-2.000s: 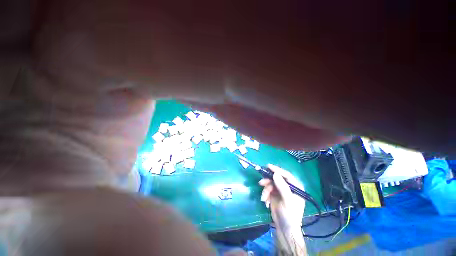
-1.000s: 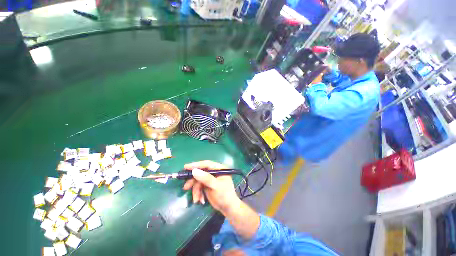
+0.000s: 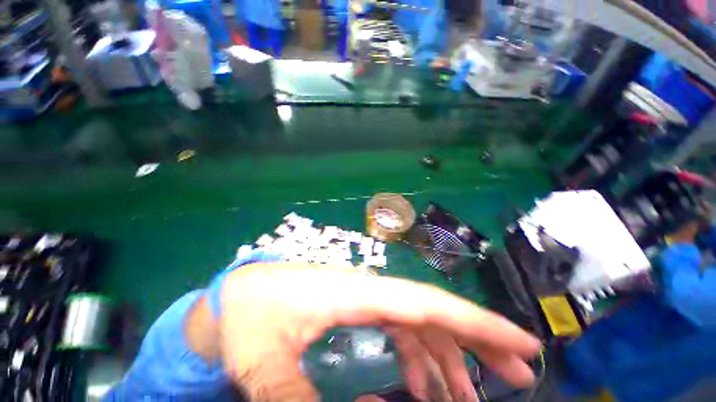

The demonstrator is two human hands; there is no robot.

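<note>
My left hand [image 3: 353,314], bare with a blue sleeve, reaches in from the lower left, large and close to the camera. Its fingers are spread and curved to the right, with nothing seen in them. Behind it a loose pile of small white-silver battery cells [image 3: 314,242] lies on the green mat [image 3: 173,243], partly hidden by the hand. My right hand and the soldering iron are not seen. A small pinkish patch at the bottom edge is too cut off to name.
Tip cleaner pot [image 3: 390,217] and fume fan [image 3: 443,239] stand behind the pile. Right are the soldering station [image 3: 559,314], a white object [image 3: 589,239] and a person's blue sleeve [image 3: 684,275]. Left are a solder spool [image 3: 86,322] and a dark tray of parts [image 3: 35,294]. Solder wire crosses the mat.
The view has swung left and up. My left hand has come in over the pile's near side. My right hand with the soldering iron is no longer seen.
</note>
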